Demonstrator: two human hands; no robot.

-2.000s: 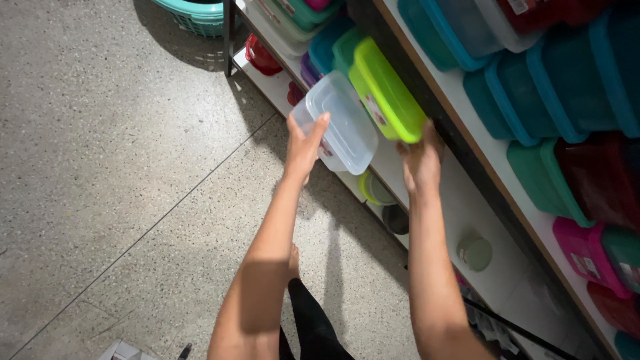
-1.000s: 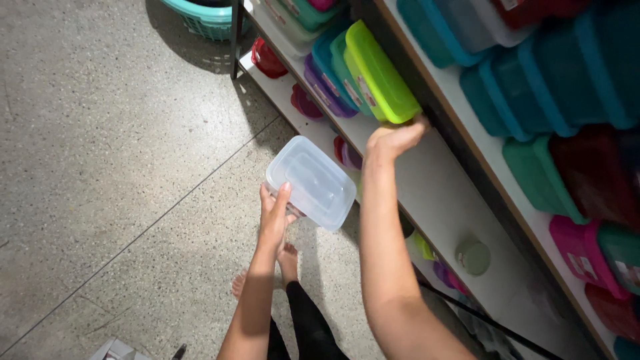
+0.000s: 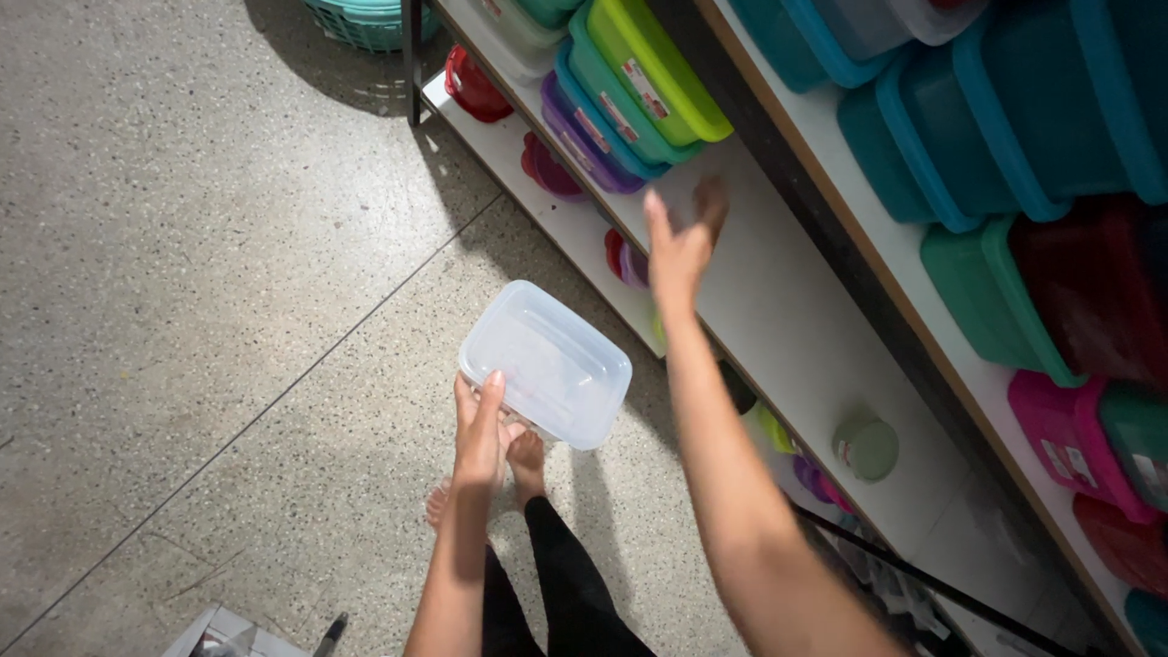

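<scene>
My left hand (image 3: 482, 429) grips a translucent plastic container (image 3: 547, 360) with a pale lid by its near left side, over the floor. My right hand (image 3: 683, 246), slightly blurred, has its fingers apart and holds nothing; it is over the white shelf, just below the row of stacked containers. Nearest to it are a lime green container (image 3: 657, 68), a teal green one (image 3: 625, 105), a blue one (image 3: 593, 123) and a purple one (image 3: 584, 151), nested close together and tilted.
A round greenish container (image 3: 867, 447) stands on the white shelf (image 3: 776, 301). Red tubs (image 3: 474, 87) sit on the shelf below. Large teal containers (image 3: 922, 137) fill the upper shelf at right. A turquoise basket (image 3: 365, 23) is on the floor, and a cardboard box (image 3: 228, 634) lies bottom left.
The lime green container, held by my right hand at first, rests with the row, and that hand has let go. My left hand has brought the translucent container away from the shelf, down over the floor.
</scene>
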